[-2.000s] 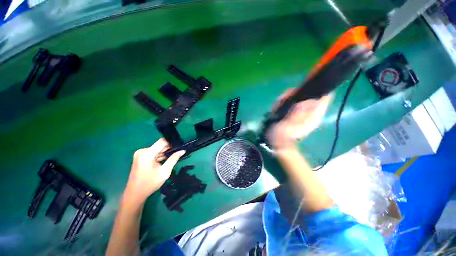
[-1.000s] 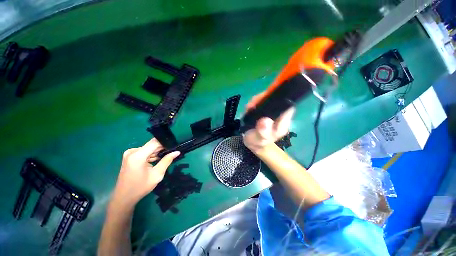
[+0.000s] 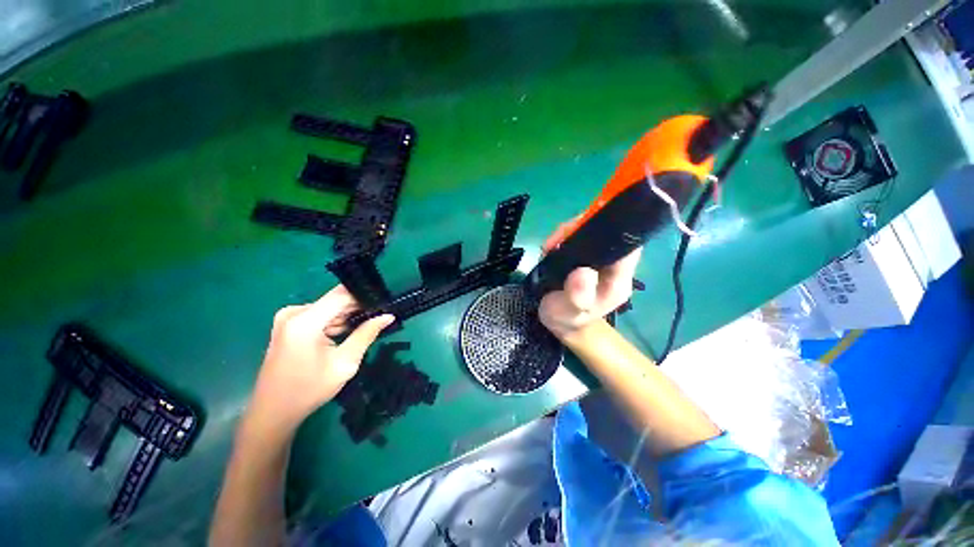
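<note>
My left hand [image 3: 326, 347] grips the near left end of a black three-pronged bracket [image 3: 454, 286], its arms pointing up and away. My right hand [image 3: 585, 294] is shut around the front of an orange and black electric screwdriver [image 3: 630, 203]; its tip is hidden at the hand, near the bracket's right end and the screw dish's upper edge. The round screw dish [image 3: 493, 340] has a dotted bottom, with dark screws heaped on its lower right. A heap of small black pieces [image 3: 387, 393] lies left of the dish. Part of another heap shows behind my right hand.
Other black brackets lie on the green bench [image 3: 513, 107]: one behind [image 3: 374, 187], one near left [image 3: 123, 395], one far left [image 3: 37, 123]. A square cooling fan [image 3: 838, 157] lies at right by a metal post. The screwdriver's cord [image 3: 679, 288] runs down at right. A carton [image 3: 881, 267] and plastic bags [image 3: 790, 395] are below.
My right hand has brought the screwdriver left and down from the right to the bracket's right end and dish. My left hand still holds the bracket. The other brackets appear further left in view.
</note>
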